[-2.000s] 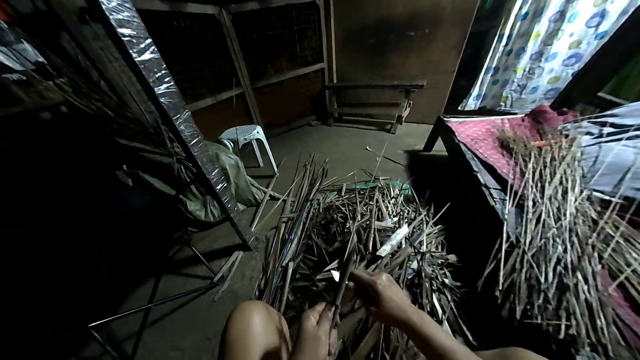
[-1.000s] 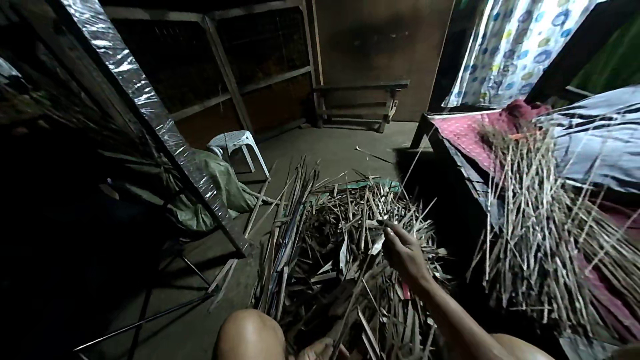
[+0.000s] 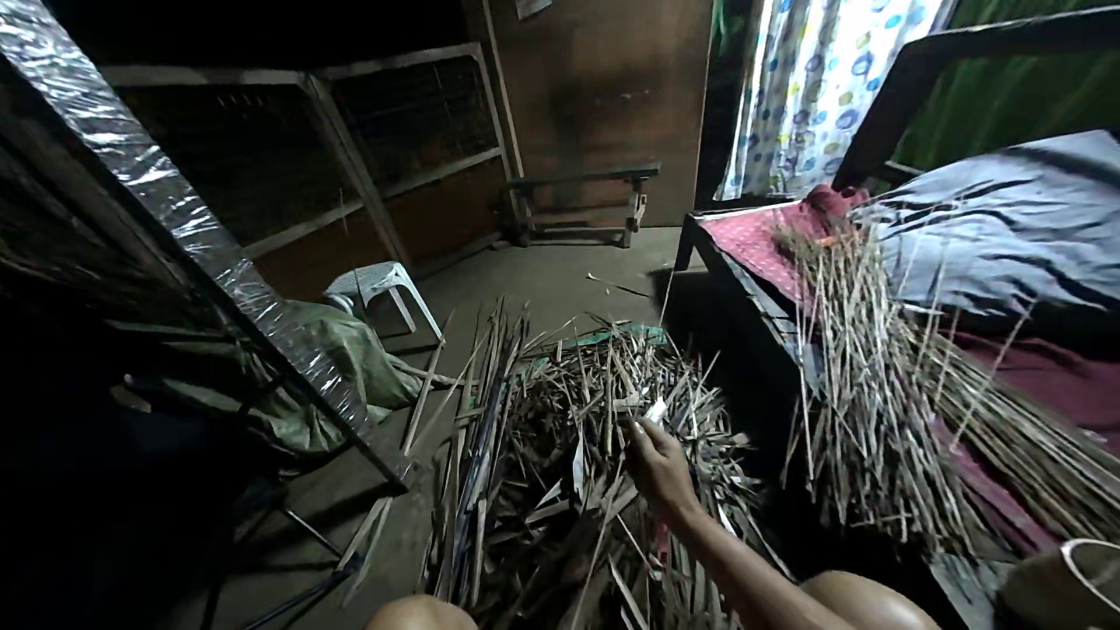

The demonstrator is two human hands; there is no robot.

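Observation:
My right hand (image 3: 658,465) reaches over a heap of dry leaf strips and thin sticks (image 3: 560,490) on the floor between my knees. Its fingers are closed together near a pale scrap (image 3: 654,409); whether a thin strip is pinched in them I cannot tell. My left hand is out of sight below the lower edge. Longer dark strips (image 3: 472,490) lie along the heap's left side, and green material (image 3: 604,336) shows at its far edge. To the right, a large bundle of thin sticks (image 3: 875,394) rests on the bed.
A white plastic stool (image 3: 378,278) and a green sack (image 3: 337,363) stand at the left, behind a slanting post wrapped in clear plastic (image 3: 188,219). A wooden bench (image 3: 582,179) is against the far wall. The bed frame (image 3: 744,280) borders the right side; a round container (image 3: 1072,582) sits at lower right.
My left hand, seen low over the heap in the earlier frames, has dropped out of view. My right hand has moved from beside it to farther out over the heap.

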